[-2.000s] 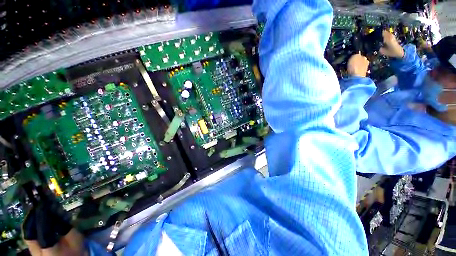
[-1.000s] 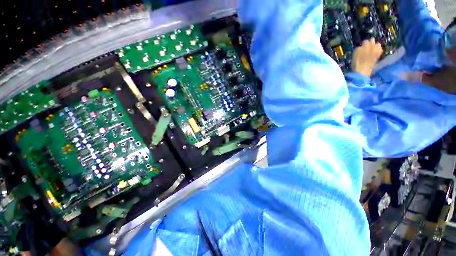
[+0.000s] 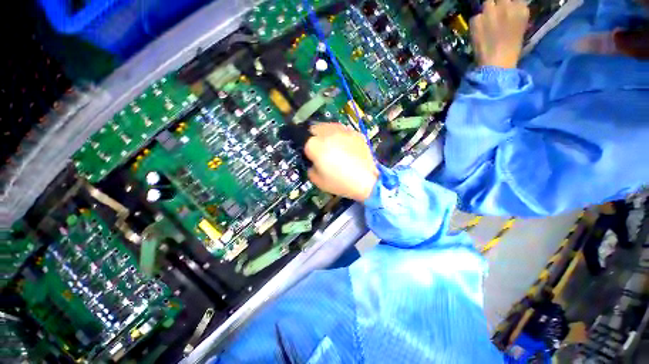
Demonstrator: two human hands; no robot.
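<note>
My right hand (image 3: 341,160), with a blue cord at the wrist, is over the right edge of the middle green circuit board (image 3: 196,192). Its fingers are curled. Something dark covers or sits at the fingertips; I cannot tell whether it is finger covering or held parts. The board is crowded with small silvery parts, two pale-topped cylinders and a yellow block, and lies in a black pallet (image 3: 213,288). My left hand is out of the picture.
A second board (image 3: 92,277) is at lower left and a third (image 3: 377,57) at upper right. A metal rail (image 3: 324,245) runs along the near side. A blue bin (image 3: 114,25) is at upper left. Another person's hand (image 3: 498,32) is over the line at upper right.
My right hand has come into view over the middle board. The view has shifted, showing the blue bin and more boards. My left hand, at lower left before, is out of view.
</note>
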